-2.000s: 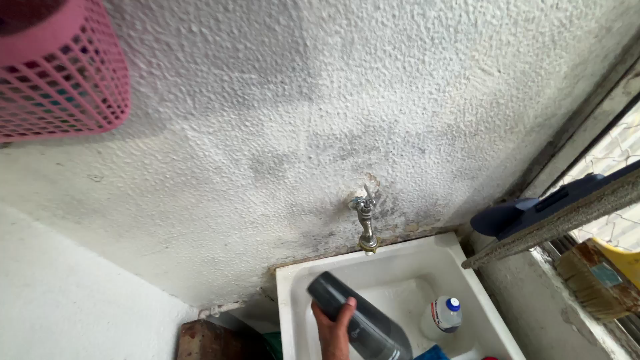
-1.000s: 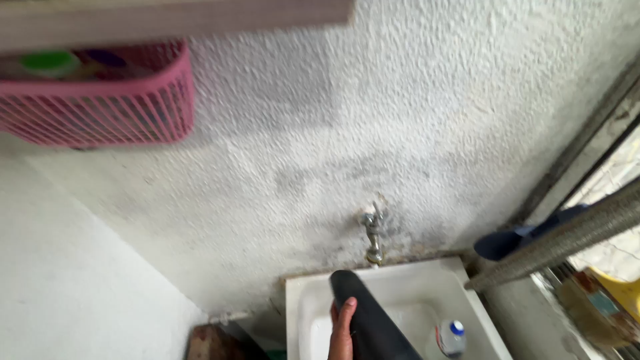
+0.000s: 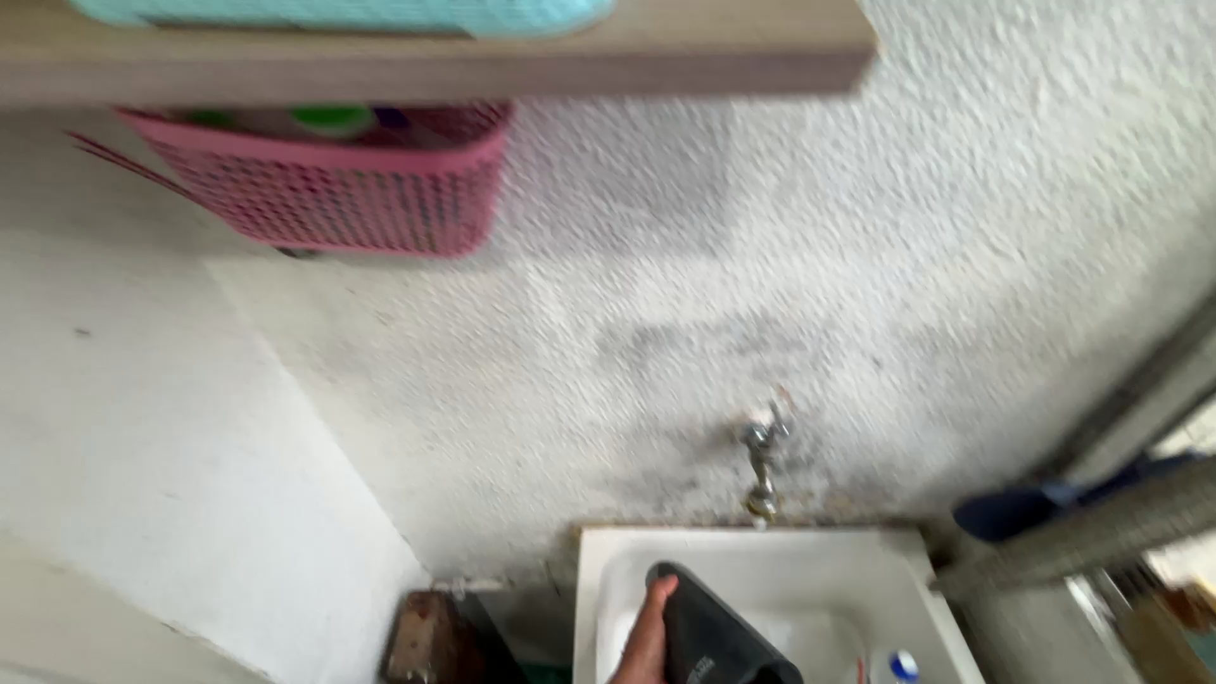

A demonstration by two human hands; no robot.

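Observation:
A dark grey cylindrical container (image 3: 712,632) bearing small writing is held at a slant over the left part of a white sink (image 3: 750,541). My left hand (image 3: 651,627) grips it from the left side, the thumb along its upper part; the other fingers are hidden. The container's lower end is cut off by the frame's bottom edge. Behind it, a metal tap (image 3: 762,465) sticks out of the textured wall above the sink's back rim. A bottle with a blue and white cap (image 3: 902,665) shows in the sink at the lower right. My right hand is out of view.
A wooden shelf (image 3: 570,76) with a light blue item (image 3: 361,14) crosses the top. Below it, a pink plastic basket (image 3: 342,190) hangs at the wall. A thick grey pole (image 3: 1092,537) and a dark blue object (image 3: 1012,513) are on the right. A brown object (image 3: 423,636) stands left of the sink.
The view has tilted upward, bringing the shelf into sight. My left hand still holds the dark container over the sink.

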